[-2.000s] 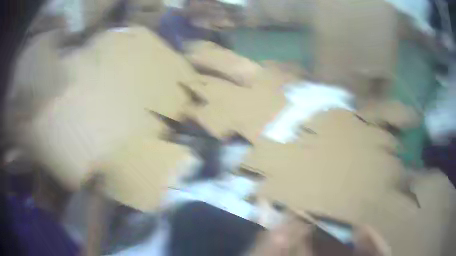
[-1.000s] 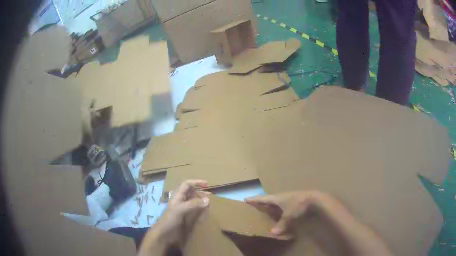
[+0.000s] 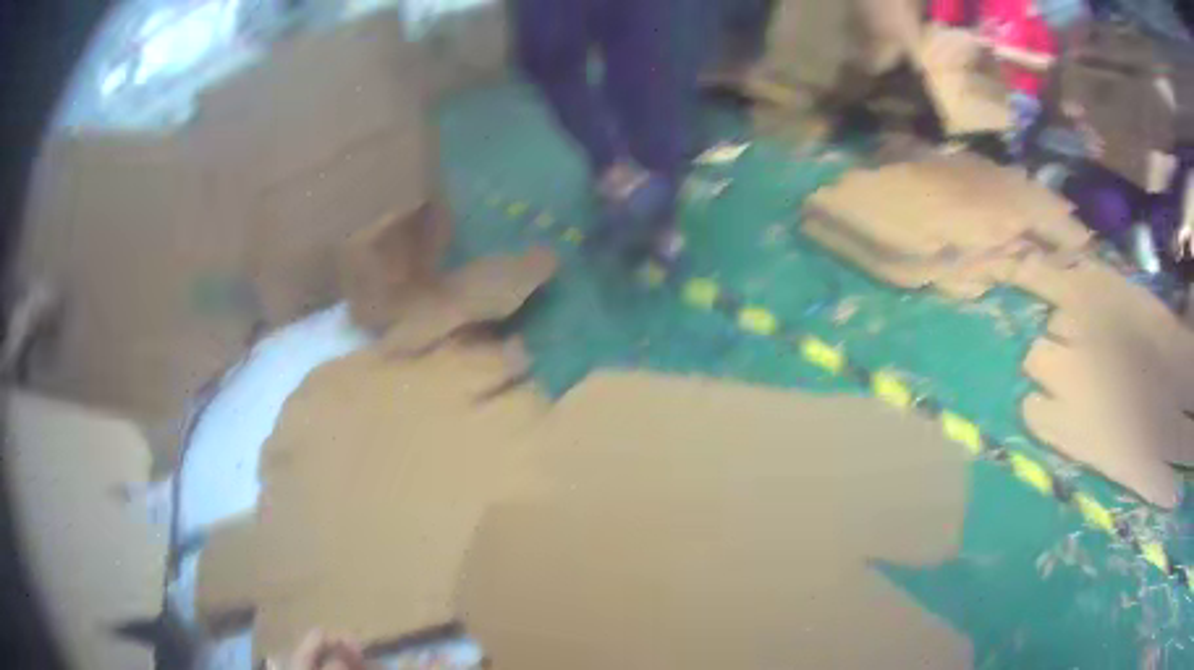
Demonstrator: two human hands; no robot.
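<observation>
A large flat brown box blank (image 3: 733,511) lies in front of me, lower centre to right, with a cut notch on its right edge. Another slotted blank (image 3: 380,484) lies against it on the left, over white sheeting. A small part of my left hand (image 3: 325,652) shows at the bottom edge, blurred and cut off; what it holds is hidden. My right hand is not in the picture.
A person's dark legs (image 3: 626,118) stand on the green floor ahead. Yellow-black tape (image 3: 892,389) runs diagonally right. Stacked blanks (image 3: 943,223) lie at right near seated people. Large cartons (image 3: 314,170) and a small open box (image 3: 397,266) stand at left.
The view has swung right and up, so the blanks sit further left and lower. My right hand and the folded piece between my hands have left the picture.
</observation>
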